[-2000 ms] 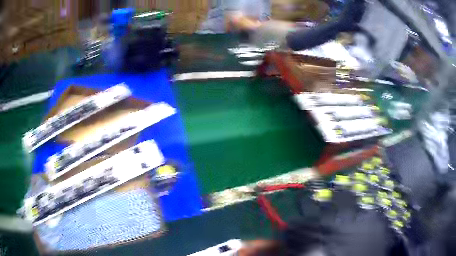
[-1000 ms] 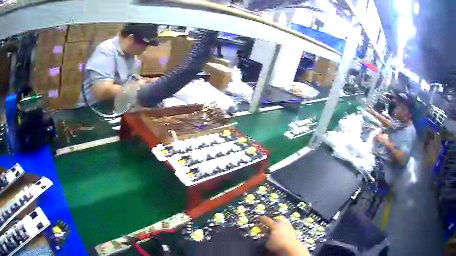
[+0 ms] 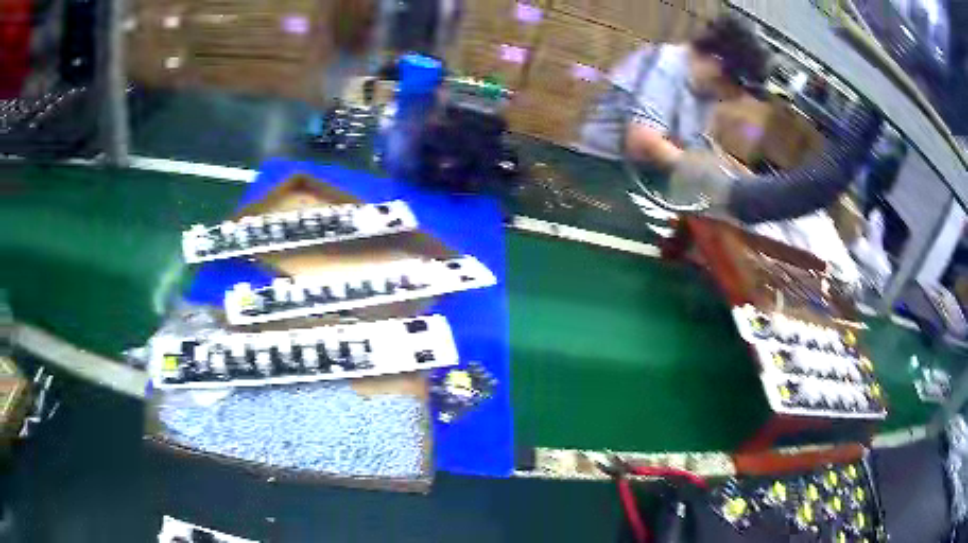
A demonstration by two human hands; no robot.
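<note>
Neither of my hands shows in the frame. Three long white housings with black and white inserts lie in a slanted row at the left: a far one [image 3: 300,230], a middle one [image 3: 361,288] and a near one [image 3: 305,352]. They rest over cartons on a bright blue sheet [image 3: 478,228]. A shallow carton of tiny silvery-blue pieces [image 3: 297,430] is in front of them. A small board with a yellow block [image 3: 463,390] lies right of the near housing. The end of another white housing [image 3: 191,531] is cut off by the bottom edge.
A green conveyor belt [image 3: 616,350] runs across. A red rack [image 3: 791,454] at right carries several white housings [image 3: 812,366]. Red-handled pliers [image 3: 634,504] and several yellow-topped boards [image 3: 807,504] lie at lower right. A person [image 3: 669,111] works beyond the belt.
The view has swung left from the rack and boards back to the blue sheet. The hand that was over the yellow-topped boards has gone out of the picture.
</note>
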